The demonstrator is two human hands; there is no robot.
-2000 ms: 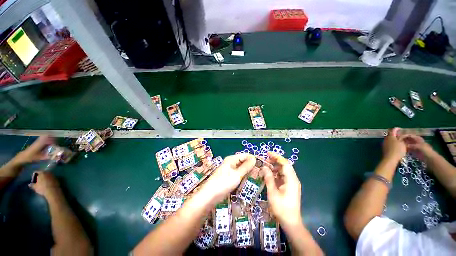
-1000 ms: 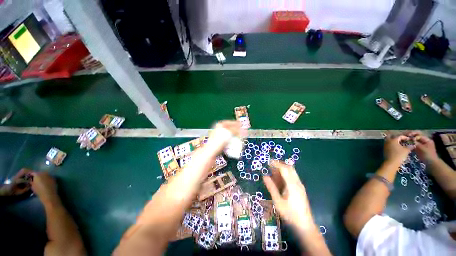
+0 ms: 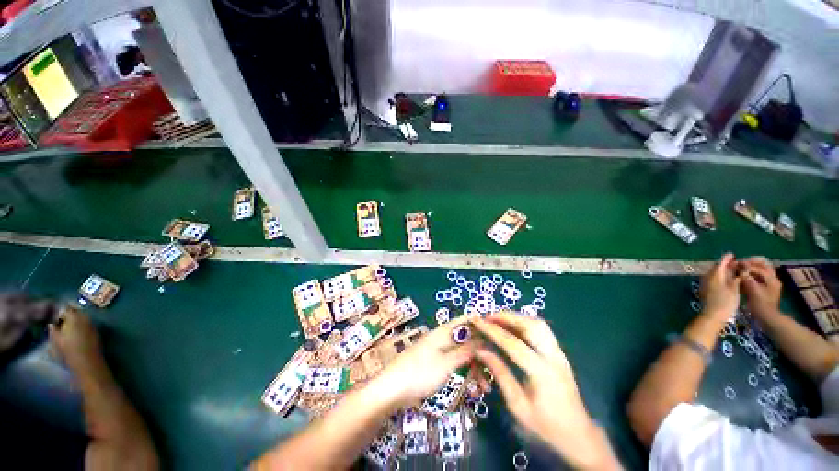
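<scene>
My left hand [image 3: 425,364] is closed around a circuit board, mostly hidden under the fingers. A round dark part with a pale rim [image 3: 462,334] shows at the fingertips. My right hand [image 3: 538,373] meets it from the right, thumb and forefinger at the round part; whether they pinch a ring cannot be told. Circuit boards [image 3: 312,308] lie piled to the left of and below my hands, some partly hidden by them. Small pale rings [image 3: 480,292] lie scattered just beyond my hands.
A pale rail [image 3: 414,260] separates the bench from the green belt [image 3: 570,207], which carries spaced boards [image 3: 507,225]. A grey post [image 3: 244,120] slants down at left. A neighbour's hands [image 3: 741,285] work at right beside more rings; another person's arm [image 3: 101,386] is at left.
My left hand has come back from the rail to beside my right hand and now holds a board. One more board shows on the belt; the belt boards have shifted left.
</scene>
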